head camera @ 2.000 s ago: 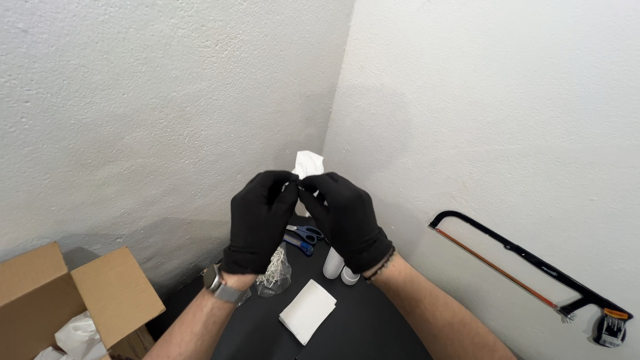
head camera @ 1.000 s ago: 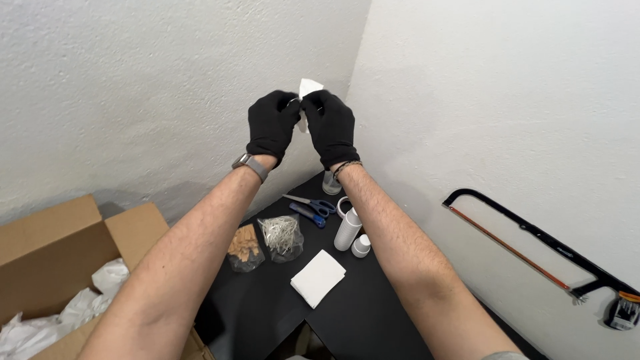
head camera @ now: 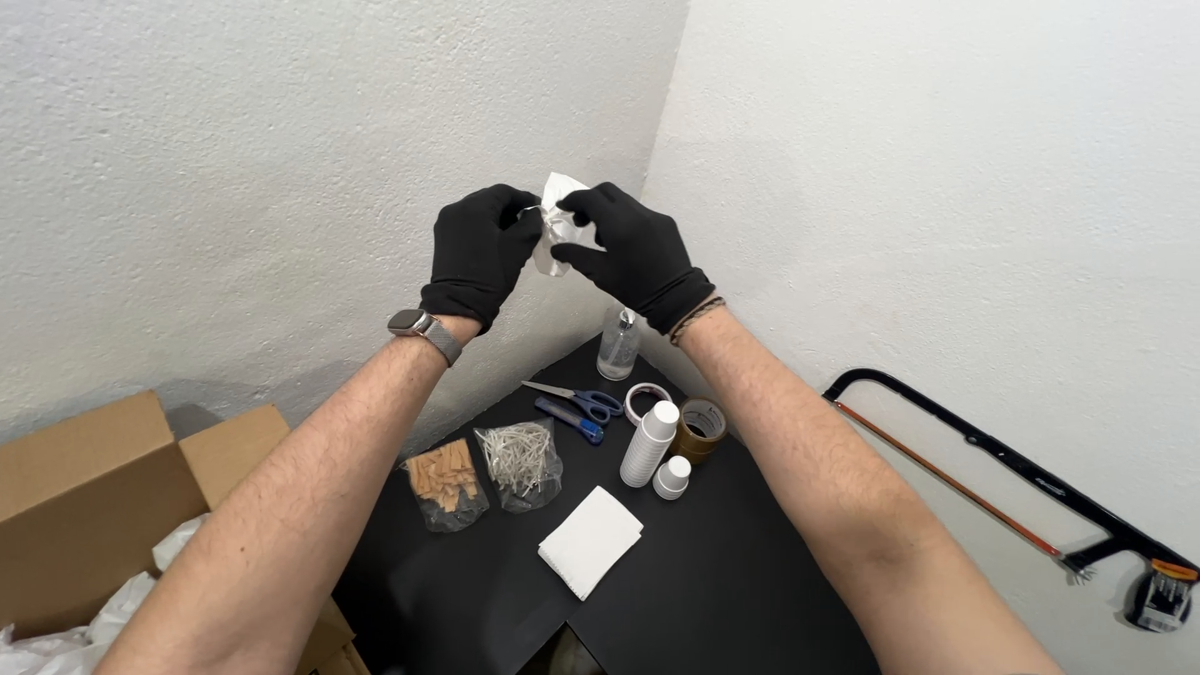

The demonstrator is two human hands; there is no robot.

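Observation:
A small white wrapped bundle [head camera: 561, 225], with a thin white tie at its neck, is held up before the wall corner. My left hand [head camera: 483, 248], in a black glove, pinches the tie's end at the bundle's left side. On the right, my right hand [head camera: 637, 248], also black-gloved, has thumb and fingers spread around the bundle, with the fingertips against its upper part. Below on the black table lie a bag of white twist ties [head camera: 520, 459], a bag of small tan pieces [head camera: 445, 478] and a stack of folded white napkins [head camera: 592, 541].
Scissors [head camera: 586, 401], a blue utility knife [head camera: 570, 419], a glass bottle [head camera: 618, 347], tape rolls [head camera: 700, 427] and stacked white cups [head camera: 650, 445] stand or lie farther back. A cardboard box [head camera: 84, 487] is at left. A hacksaw [head camera: 975, 441] is at the right wall.
Both hands stayed at the bundle. The right hand's fingers have spread apart, and more of the bundle shows between the hands. Table items hidden two seconds ago are visible.

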